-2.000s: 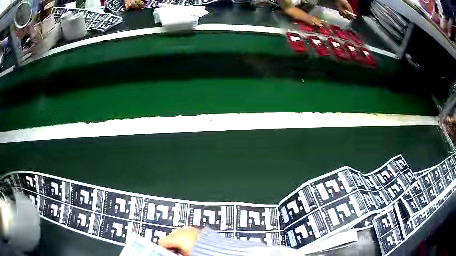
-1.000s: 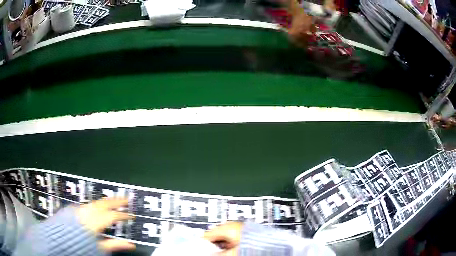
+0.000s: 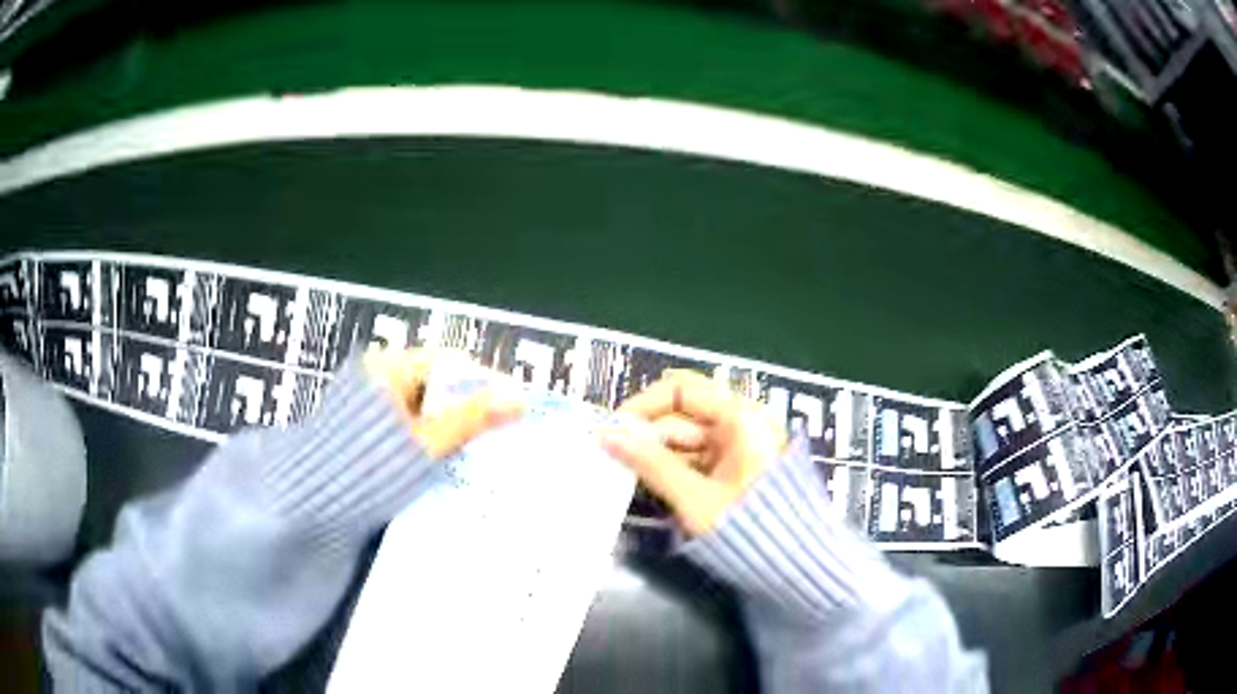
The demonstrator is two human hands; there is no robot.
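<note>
The label strip (image 3: pixel 265 320), two rows of black labels with white graphics, runs left to right across the dark green bench. My left hand (image 3: pixel 441 403) holds the upper left part of the white sticker sheet (image 3: pixel 475 563), which hangs toward me over the strip's near edge. Blue print shows along the sheet's top. My right hand (image 3: pixel 699 441) is at the sheet's upper right corner, thumb and fingertips together there; whether a small sticker is between them is too blurred to tell. Small blue patches show on labels right of my right hand.
The folded label stack (image 3: pixel 1126 441) lies at the right, with a curled white underside near its left end. A long white line (image 3: pixel 611 119) crosses the green surface beyond the strip. A rounded grey-white object (image 3: pixel 38 468) stands at the left edge. Blurred red items show at the top right.
The view has tilted down and turned. My left hand has moved from the strip at left onto the sheet. The sheet is raised and fully spread between my hands. More strip lies flat before the stack.
</note>
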